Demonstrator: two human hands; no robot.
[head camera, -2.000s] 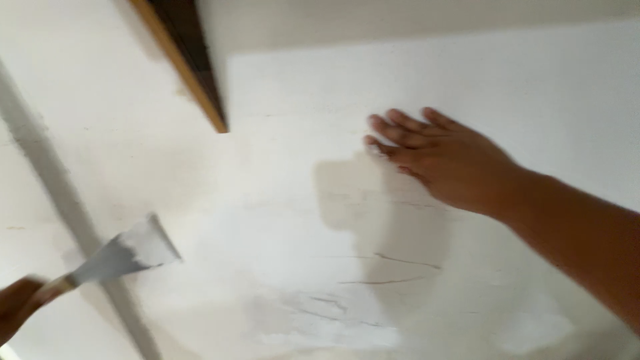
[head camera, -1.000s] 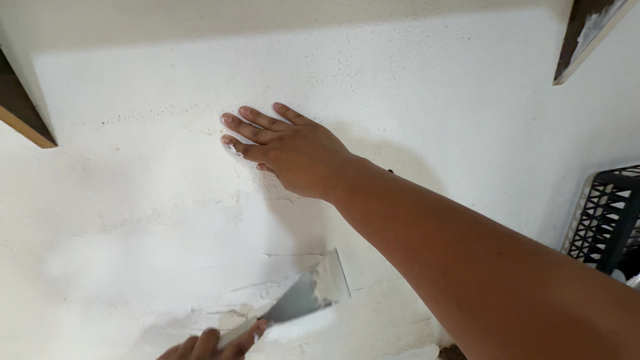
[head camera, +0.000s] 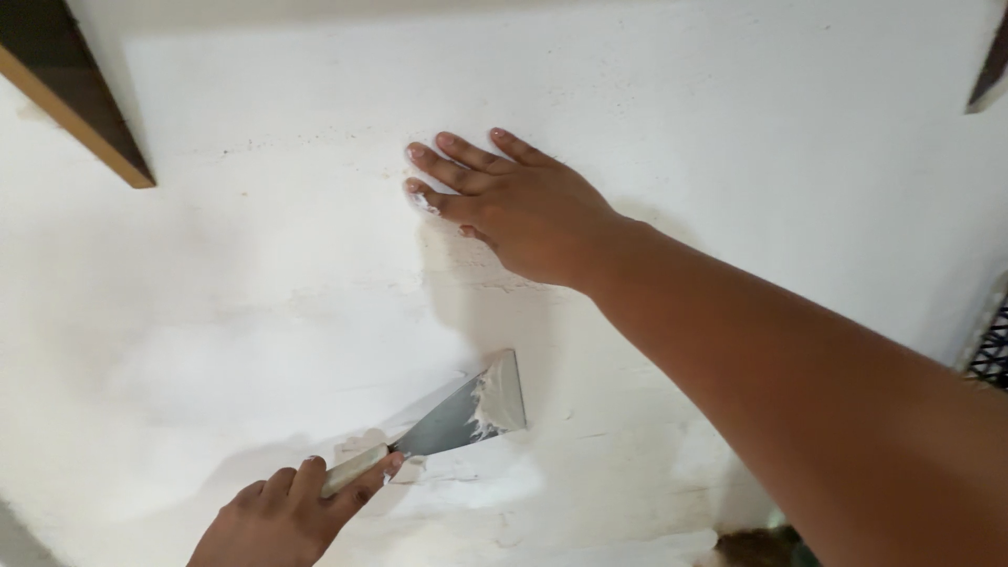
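Observation:
From the lower left, my left hand (head camera: 287, 504) grips the pale handle of a putty knife (head camera: 449, 421). Its metal blade points right, with white filler smeared across the face near the edge. The blade lies at or close to the white wall (head camera: 260, 346), below my right hand; exact contact is unclear. My right hand (head camera: 524, 205) rests palm-down on the wall with its fingers spread and nothing held, a dab of white filler on one finger. Around the blade the wall has thin cracks, ridges and smoother white patches.
A dark triangular bracket with a wooden edge (head camera: 94, 130) juts in at the upper left. Another dark bracket (head camera: 991, 67) shows at the upper right. A black lattice crate (head camera: 991, 346) is at the right edge. A dark brown thing (head camera: 756, 547) sits at the bottom, unclear.
My left hand has brought the putty knife from the far left to the wall area below my right hand. My right hand stays on the wall. The view has shifted.

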